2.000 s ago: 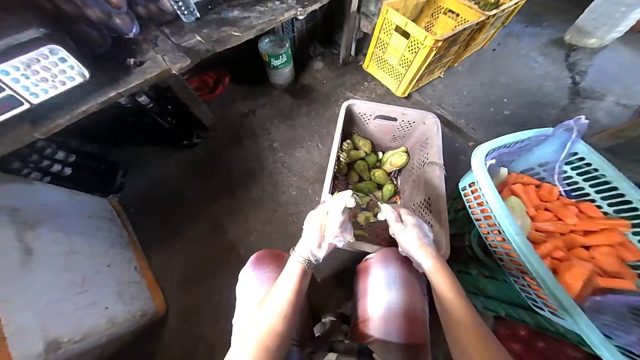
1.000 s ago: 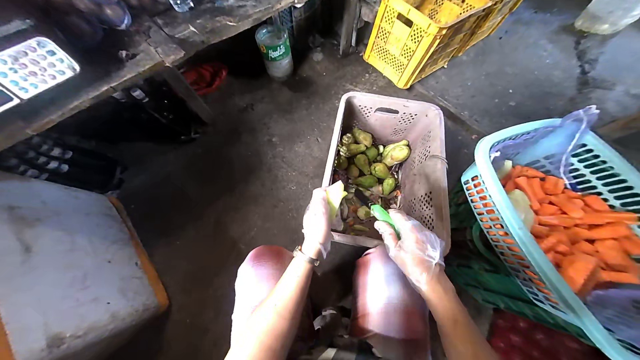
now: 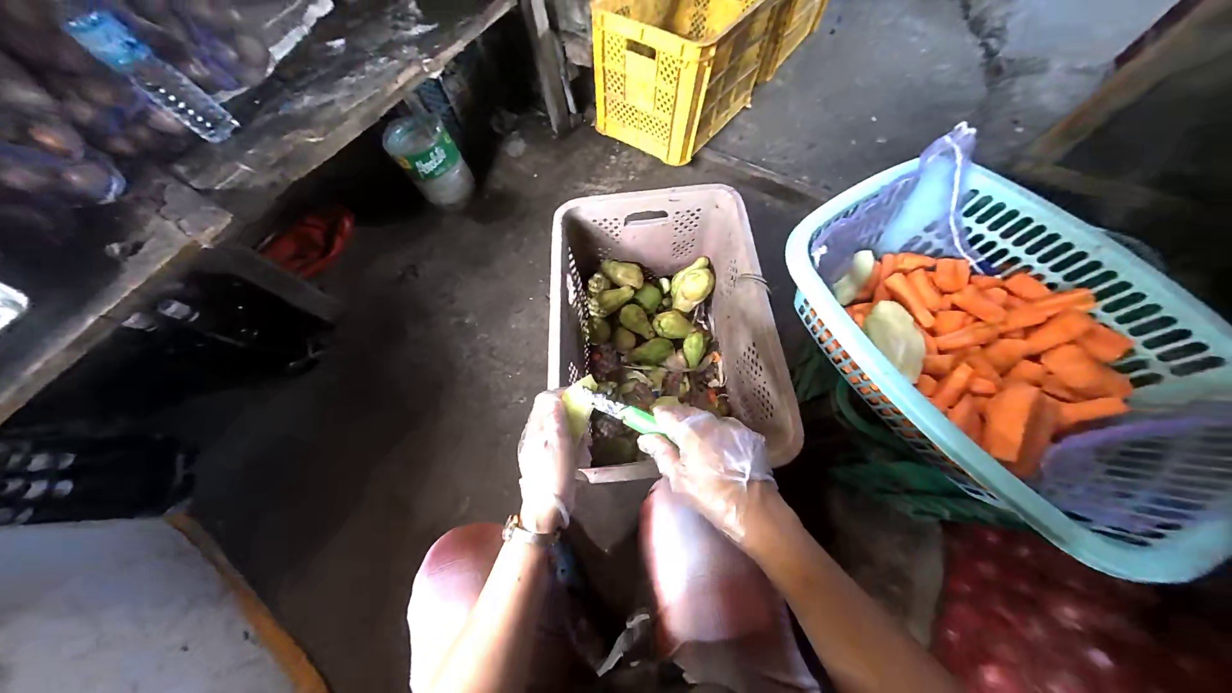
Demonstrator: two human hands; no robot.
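Observation:
My left hand, in a clear plastic glove, holds a pale green chayote over the near left corner of a pinkish-grey plastic crate. In my right hand, gloved too, is a peeler with a green handle; its metal end touches the chayote. Inside the crate lie several unpeeled green chayotes and, nearer me, peelings and scraps. A light blue basket to the right holds peeled orange carrots and pale peeled pieces.
Yellow crates stand beyond the pinkish-grey crate. A bottle with a green label is on the floor beside a wooden table, which bears bagged produce and a plastic bottle. A white box lies at the lower left.
Two seconds ago both hands were close together at the crate's near edge. The green-handled peeler came into sight in my right hand, and its end is now against the chayote in my left.

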